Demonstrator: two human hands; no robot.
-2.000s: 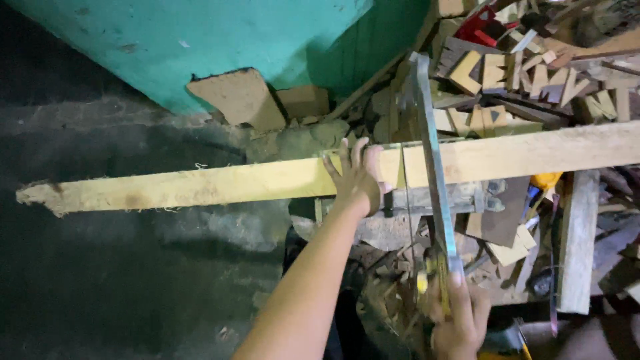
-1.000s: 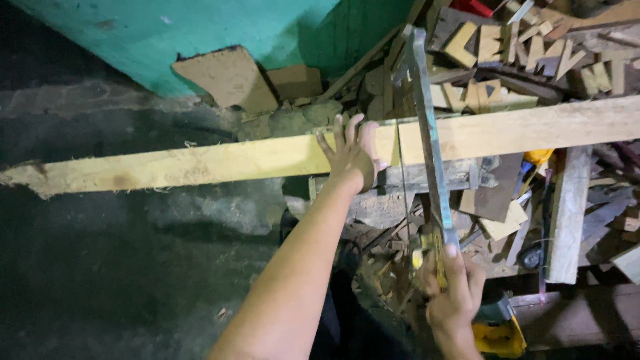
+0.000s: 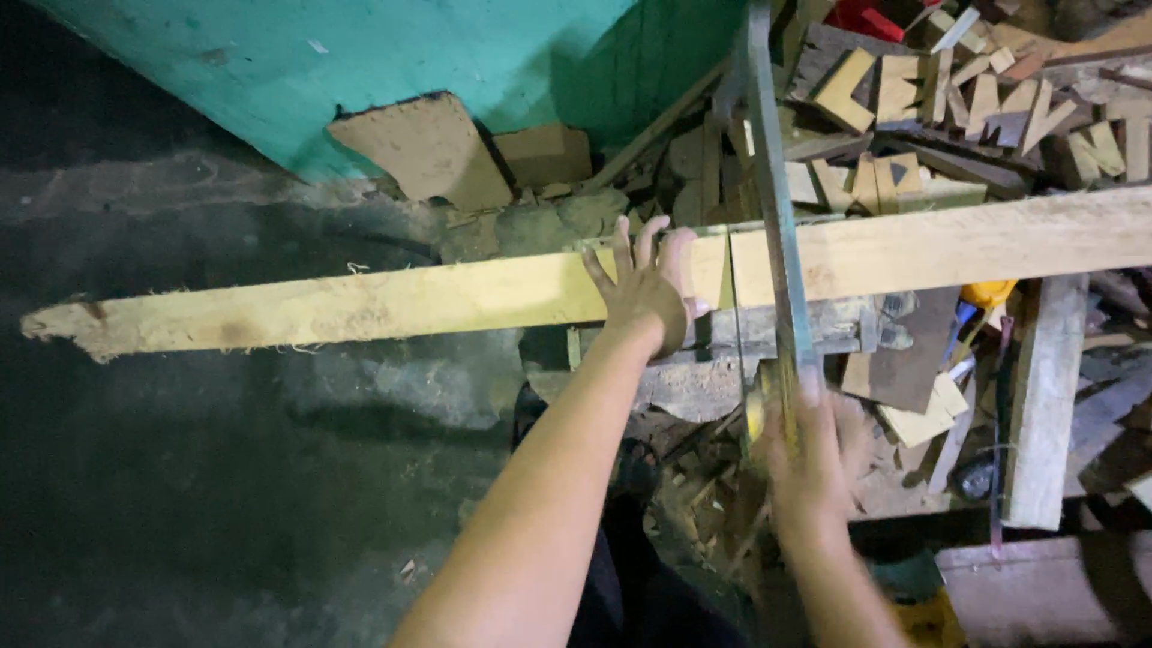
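Note:
A long pale wooden board (image 3: 486,292) lies crosswise over a rough wooden block, its left end ragged and splintered. My left hand (image 3: 643,292) presses on the board with spread fingers, just left of the saw. In my right hand (image 3: 810,441), blurred, is the handle of a bow-type frame saw (image 3: 781,198). The saw's thin blade crosses the board beside my left hand, at a dark line over its width; how deep it sits cannot be told. The frame's long metal bar passes above the board, right of the blade.
Wooden offcuts, some letter-shaped (image 3: 900,90), are heaped at the upper right. Broken brown panels (image 3: 423,148) lean on the teal wall (image 3: 405,54). A grey plank (image 3: 1044,405) lies at the right, near a yellow object (image 3: 988,292). Scraps litter the ground near my feet.
My right hand and the saw have shifted a little along the cutting line, away from me compared with one second ago. My left hand stays on the board.

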